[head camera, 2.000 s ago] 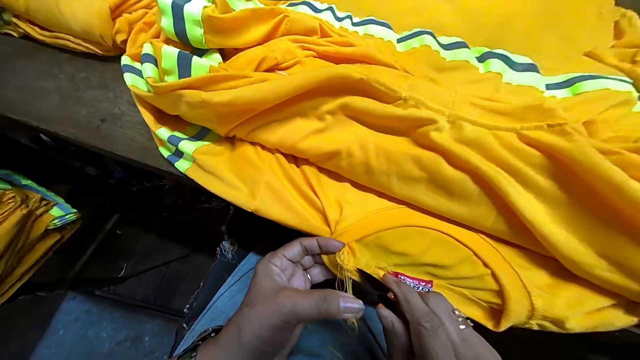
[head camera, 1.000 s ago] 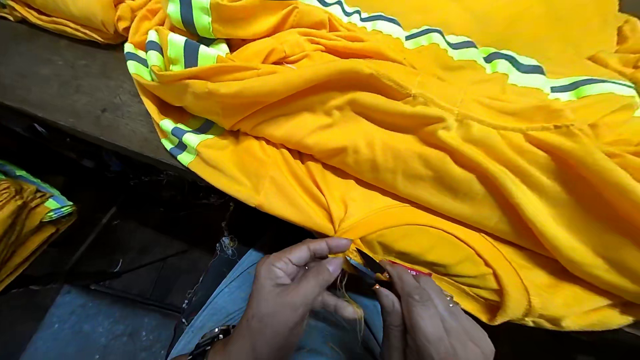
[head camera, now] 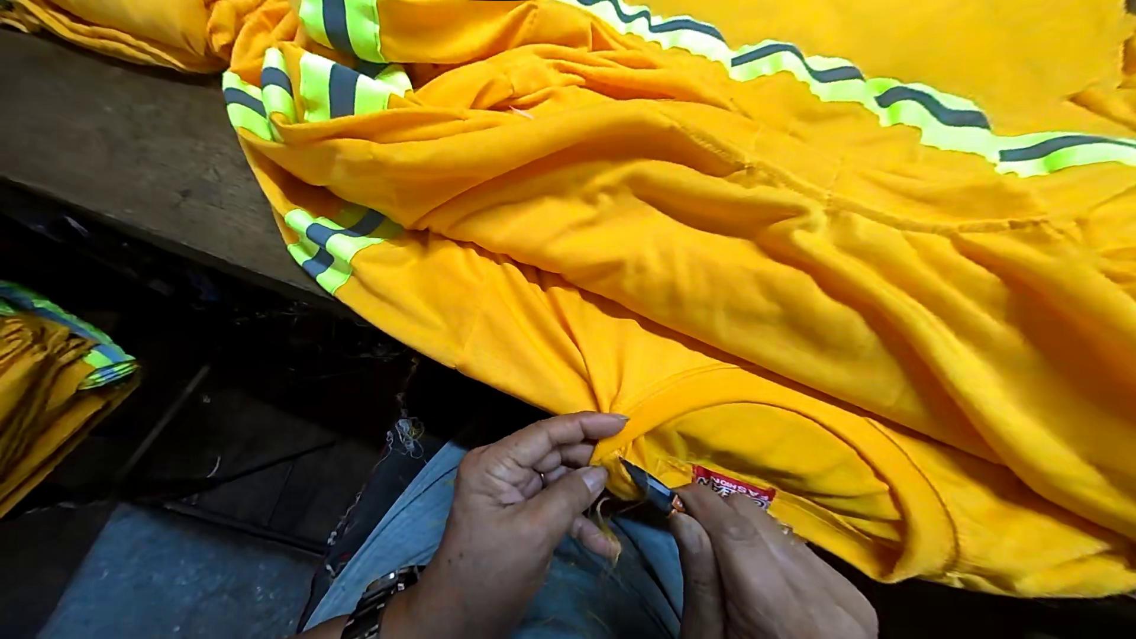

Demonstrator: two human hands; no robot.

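A yellow knit shirt [head camera: 532,311] with reflective trim hangs over the table edge toward me, its ribbed neckline [head camera: 905,470] nearest. My left hand [head camera: 524,497] pinches the fabric at the neckline's left end, loose yellow threads [head camera: 608,528] trailing below the fingers. Held in my right hand [head camera: 754,550] is a small dark-bladed cutting tool [head camera: 650,486], probably thread snips, its tip at the fabric beside my left fingertips. Its handle is mostly hidden by my fingers. A red neck label [head camera: 733,486] with writing lies just above my right hand.
More yellow fabric with a wavy reflective strip [head camera: 799,67] covers the wooden table [head camera: 133,151]. Folded yellow garments [head camera: 53,390] are stacked at the lower left. Another yellow bundle [head camera: 142,31] lies at the top left. My lap [head camera: 426,532] is under the hands.
Two seconds ago my left fingers held up a bunch of loose threads and no blade was plain. The dark blade now shows between my hands, and the left thumb has shifted up toward the fabric.
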